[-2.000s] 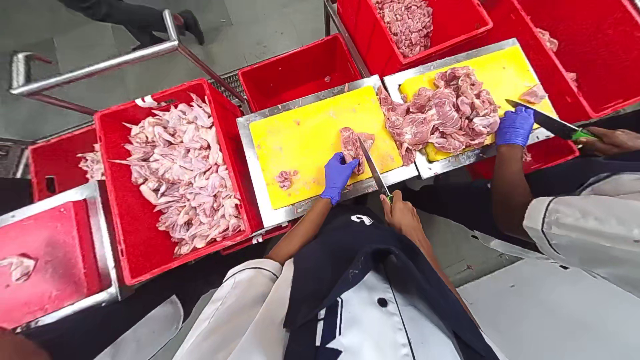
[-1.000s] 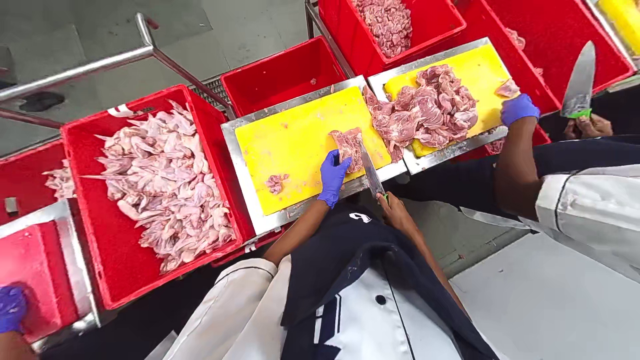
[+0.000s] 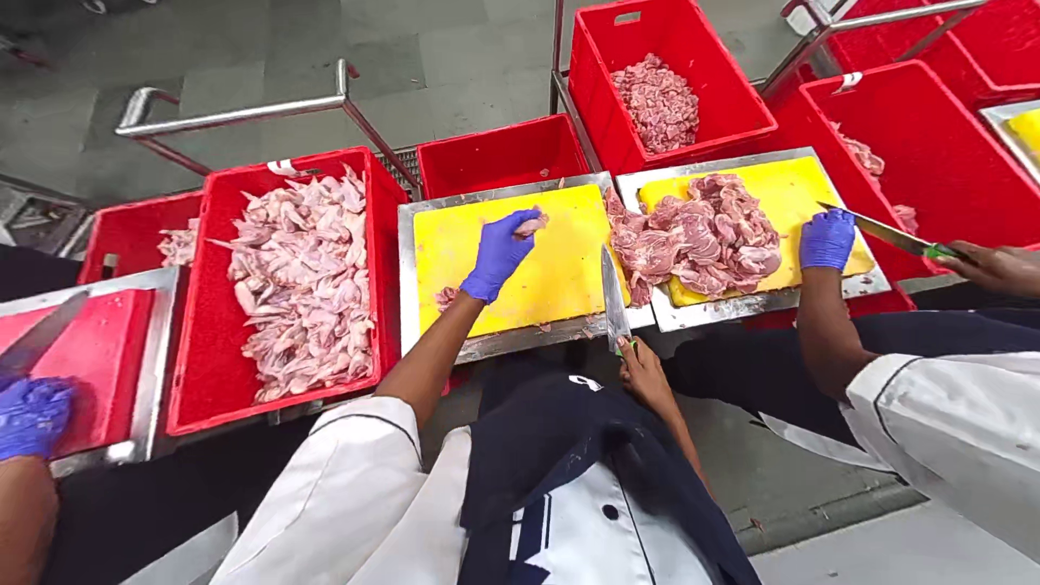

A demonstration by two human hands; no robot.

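Observation:
My left hand (image 3: 500,253), in a blue glove, is closed around a piece of raw meat (image 3: 532,225) above the yellow cutting board (image 3: 520,305). Bare, my right hand (image 3: 639,364) grips a kitchen knife (image 3: 613,294) by its green handle, the blade pointing away from me over the board's right edge. A small scrap of meat (image 3: 446,298) lies at the left of the board. Raw meat pieces (image 3: 715,236) are heaped on the neighbouring yellow board (image 3: 792,191) and reach over onto the right edge of mine.
A red crate (image 3: 186,349) full of raw poultry pieces (image 3: 305,284) stands left of my board; an open red crate (image 3: 504,154) is behind it. Co-workers' gloved hands (image 3: 827,239) and knives (image 3: 890,234) are close on both sides. Metal rails (image 3: 236,115) stand beyond.
The meat piece that lay flat on my board beside the blade is no longer there; my left hand has lifted off the board with meat in it. The view has swung right.

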